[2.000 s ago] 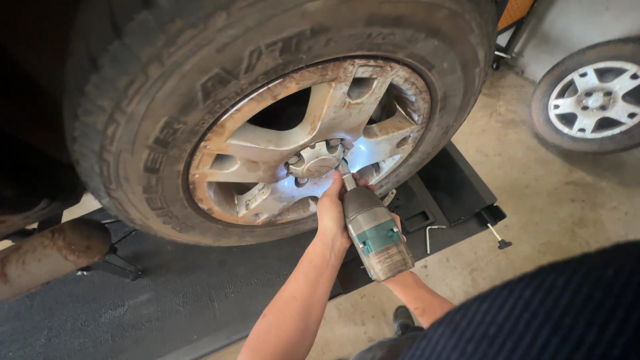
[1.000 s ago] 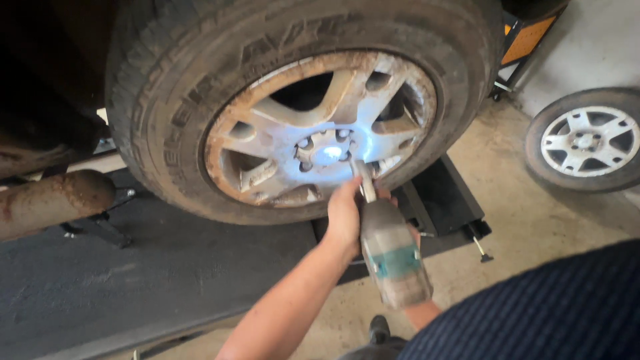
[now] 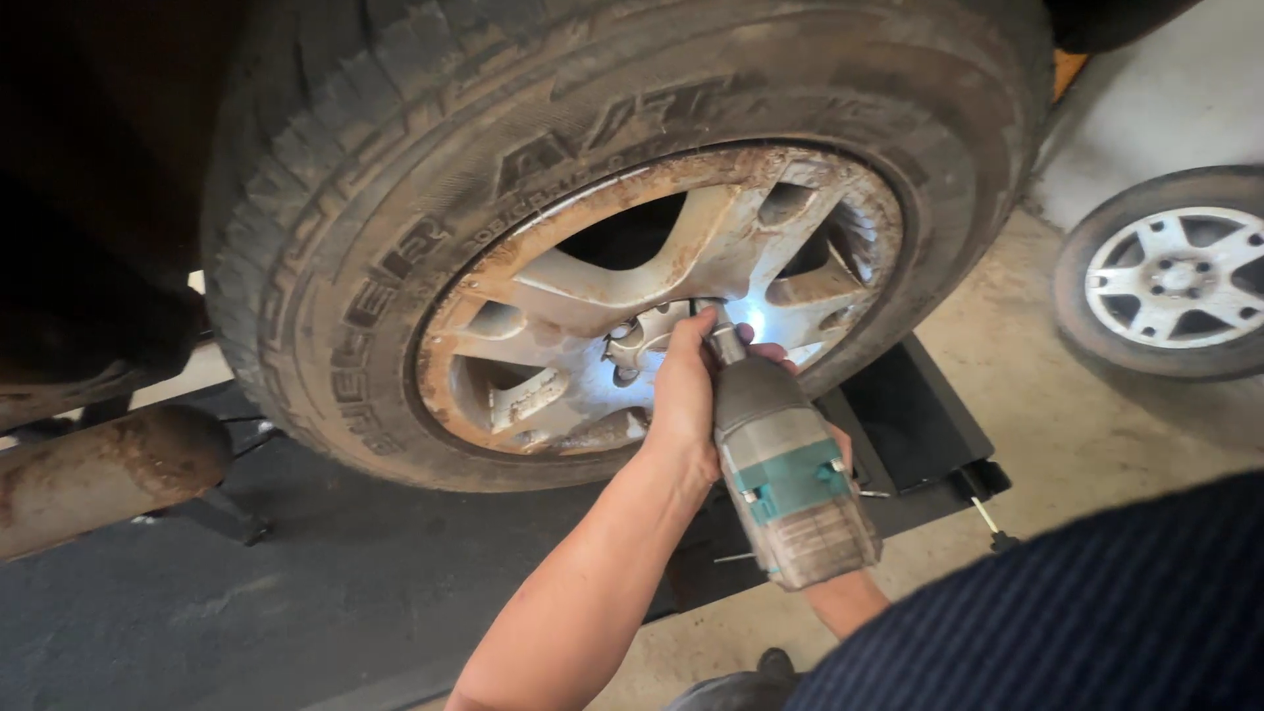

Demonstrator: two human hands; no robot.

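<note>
A cordless impact wrench (image 3: 790, 474) with a grey and teal body points up at the hub of a rusty alloy wheel (image 3: 553, 286) on a raised vehicle. My left hand (image 3: 686, 380) is closed around the front of the tool near its socket (image 3: 728, 344), which is at the lug nut area beside the centre cap (image 3: 657, 331). Under and behind the tool body, my right hand (image 3: 839, 444) holds it; most of that hand is hidden. The tool's light shines on the spokes. Whether the socket sits on a nut cannot be told.
A second wheel with its tyre (image 3: 1175, 272) lies at the right by the wall. Below the mounted wheel runs a black lift platform (image 3: 326, 592), with a black ramp piece (image 3: 918, 425) at its right. A rusty exhaust pipe (image 3: 109, 474) juts in at the left.
The socket end and my left hand have come nearer the centre cap than one second ago, when the cap area showed uncovered. The view has moved closer to the wheel.
</note>
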